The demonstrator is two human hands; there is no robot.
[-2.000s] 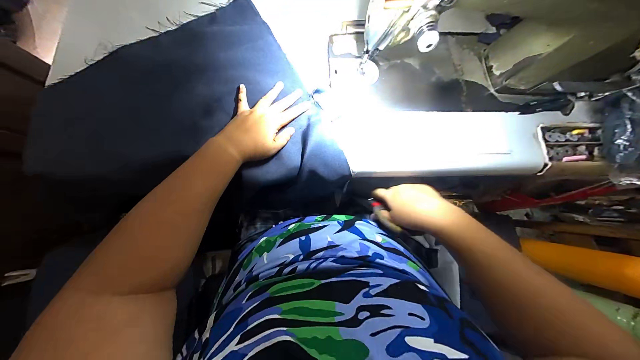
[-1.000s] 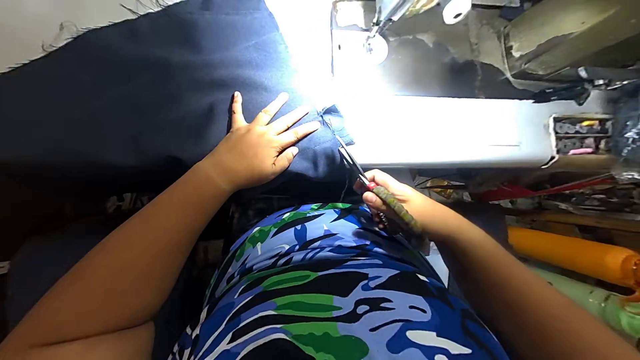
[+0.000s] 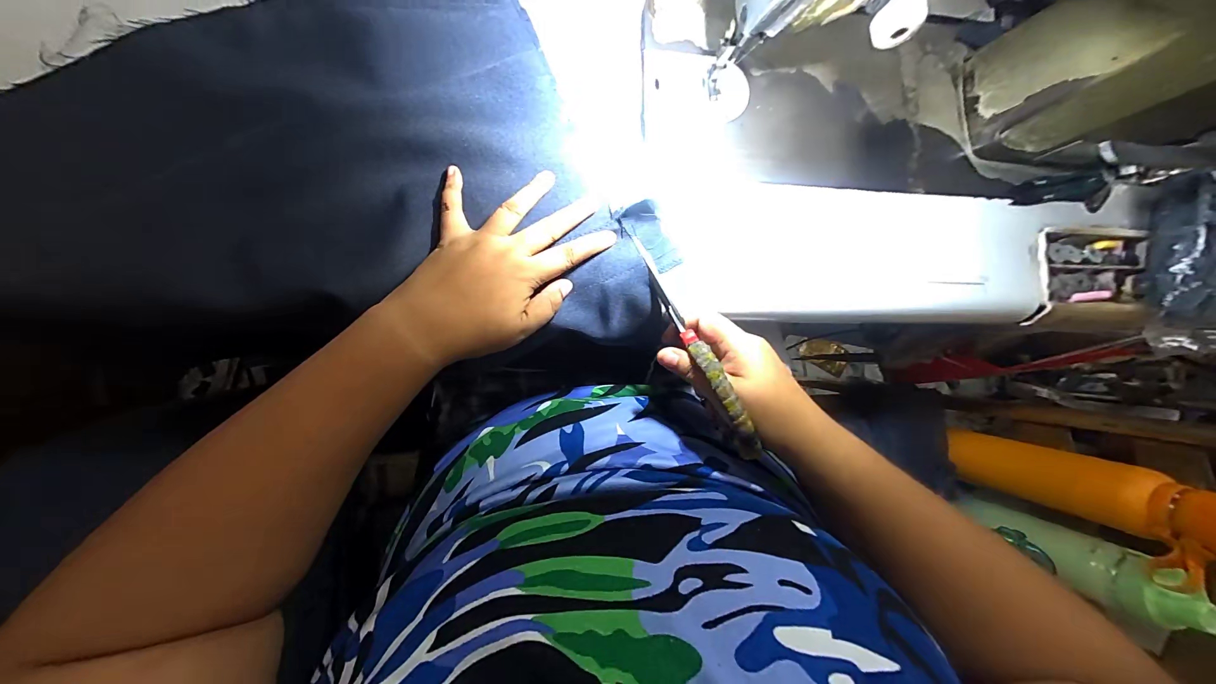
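Dark navy fabric lies across the left of the sewing table, with a frayed edge at the upper left. Flat on it, fingers spread, rests my left hand. My right hand grips a pair of scissors with wrapped handles and a red band near the pivot. The blades point up and left, their tips at a small folded fabric piece at the cloth's right edge, beside my left fingertips. Whether the blades are apart cannot be told. Strong light washes out the cloth's edge there.
A sewing machine's needle area is at the top, its body reaching to the upper right. The white table edge runs rightward to a small compartment of bobbins. Orange and pale green cylindrical objects lie lower right.
Two seconds ago my right hand was low by the table edge; the scissors have since come up to the fabric's right edge. My left hand has stayed flat on the cloth.
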